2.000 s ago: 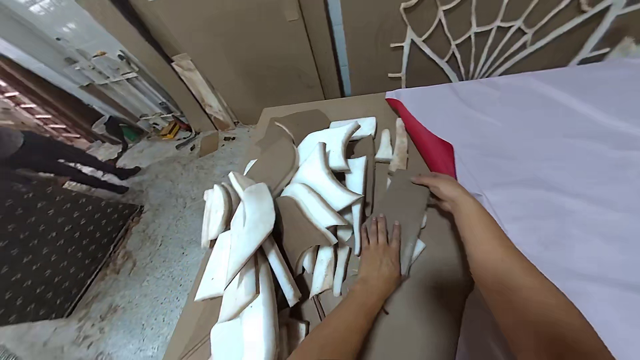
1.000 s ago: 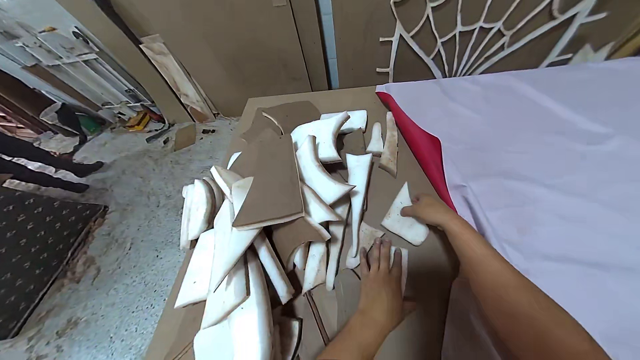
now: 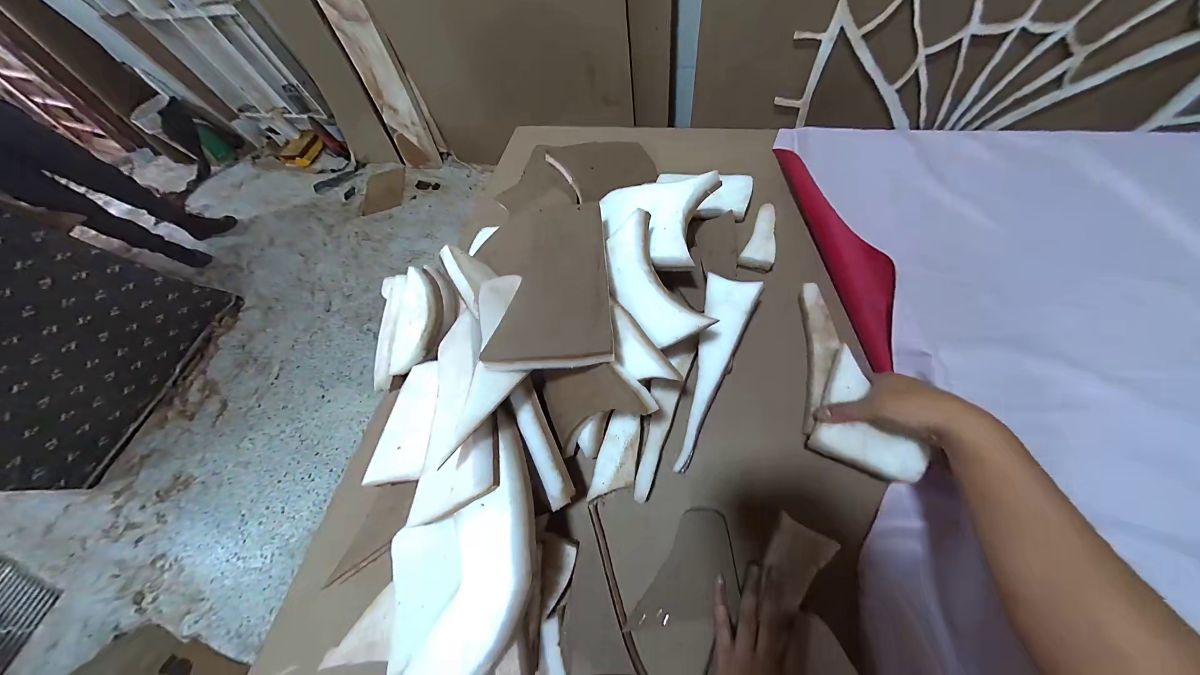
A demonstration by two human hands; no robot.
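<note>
My right hand (image 3: 895, 410) grips a white foam offcut (image 3: 867, 448) near the table's right side; a narrow, yellowed foam strip (image 3: 818, 352) lies against that piece. My left hand (image 3: 755, 623) rests low in the view on flat brown pieces, beside a small brown offcut (image 3: 797, 558); its fingers point away from me, and whether it grips anything is unclear. To the left spreads a heap of curved white foam offcuts (image 3: 656, 291), with a flat brown piece (image 3: 553, 291) on top. A long tapered foam piece (image 3: 717, 361) lies at the heap's right edge.
White fabric (image 3: 1041, 262) with a red fabric edge (image 3: 848, 258) covers the right side of the brown table (image 3: 778, 375). A web-shaped white frame (image 3: 947, 70) stands behind. At the left, a person's legs (image 3: 112, 197) are near a dark patterned panel (image 3: 103, 356) on the floor.
The brown piece my hands were on two seconds ago now lies on the heap. My right hand has brought the white offcut next to the narrow strip. My left hand has moved nearer to me.
</note>
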